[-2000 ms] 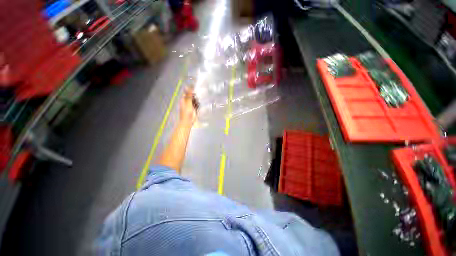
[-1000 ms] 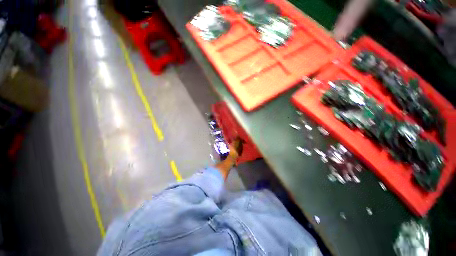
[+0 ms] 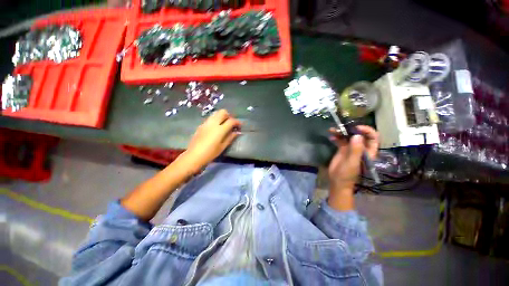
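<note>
My right hand (image 3: 354, 151) holds the soldering iron (image 3: 341, 124), its tip pointing up and left towards a pile of white and green circuit boards (image 3: 310, 95) on the green mat. My left hand (image 3: 215, 134) rests at the mat's front edge with fingers bent. A small dark-red bit shows at its fingertips, but I cannot tell if it is gripped. A loose heap of small white connectors with dark-red leads (image 3: 200, 96) lies just beyond my left hand.
Red compartment trays, one (image 3: 206, 71) full of dark-green boards, another (image 3: 89, 72) partly filled, stand left and behind. Right are a yellowish pot (image 3: 358, 99), a cream-white box (image 3: 392, 111) with reels, clear bags (image 3: 480, 123) and black cords. A red crate (image 3: 28, 155) sits below the bench.
The view has swung from the aisle to the bench. A hand that held clear plastic, then reached low beside the bench, no longer does. Both hands are now at the mat, the right holding the iron.
</note>
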